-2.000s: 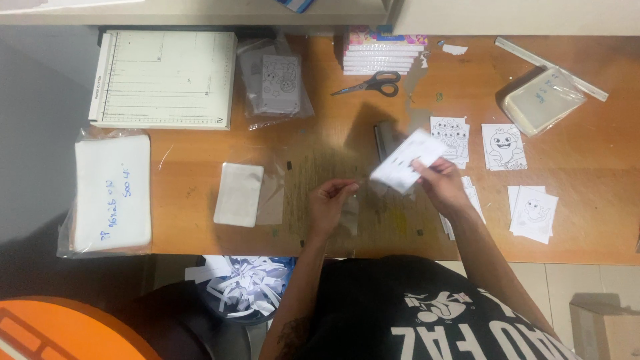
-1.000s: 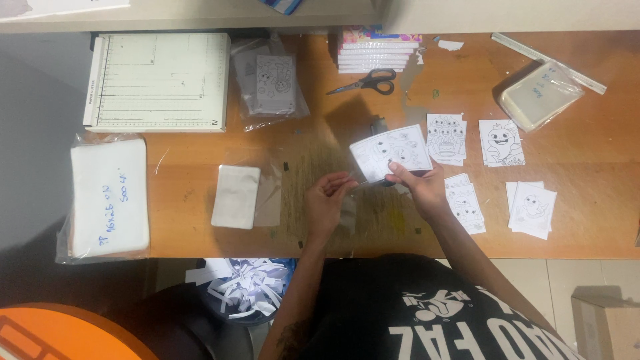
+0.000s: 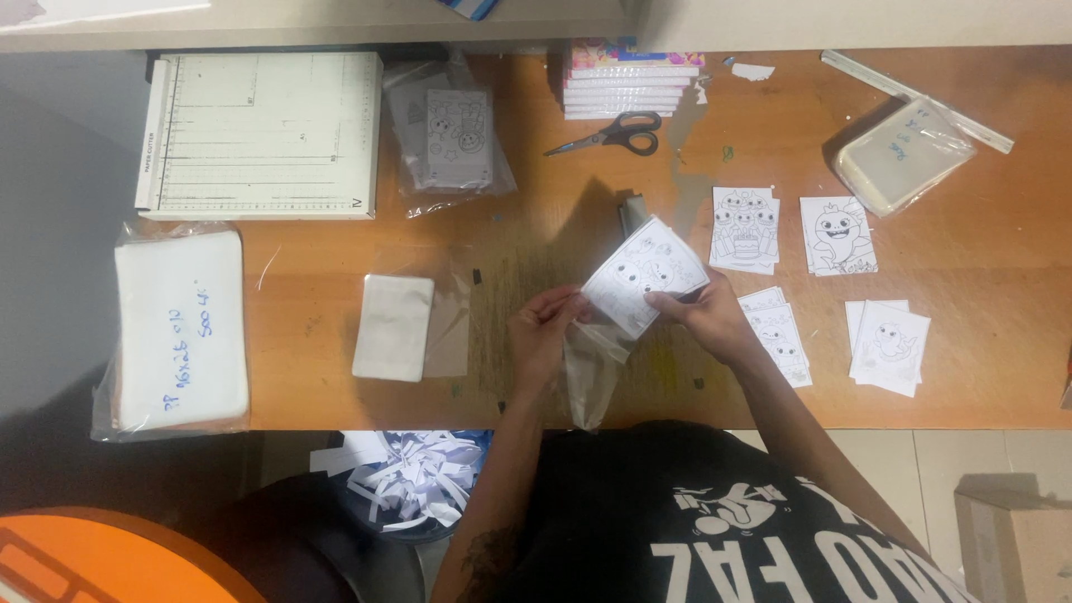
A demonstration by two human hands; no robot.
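My right hand (image 3: 703,311) grips a small stack of printed coloring cards (image 3: 645,276), thumb on top, tilted over the middle of the wooden table. My left hand (image 3: 548,322) pinches at the cards' left corner and holds a clear plastic bag (image 3: 593,377), which hangs down below the cards. Behind the cards a dark and grey tool, perhaps a stapler (image 3: 633,213), is partly hidden. To the right lie card piles: one with a cake drawing (image 3: 744,230), one with a crowned shark (image 3: 839,234), a lower pile (image 3: 779,343) and a fanned one (image 3: 889,345).
Black scissors (image 3: 615,138) lie before stacked booklets (image 3: 632,92). A paper cutter (image 3: 268,134), bagged cards (image 3: 456,138) and a large white pack (image 3: 182,331) are at left. Nearer sits a small whitish pack (image 3: 394,328). A ruler (image 3: 921,100) and plastic sleeves (image 3: 904,155) lie right; paper scraps (image 3: 414,477) fill a bin below.
The cards in my right hand have turned and now tilt against my left fingers. The clear bag shows more plainly, hanging from my left hand.
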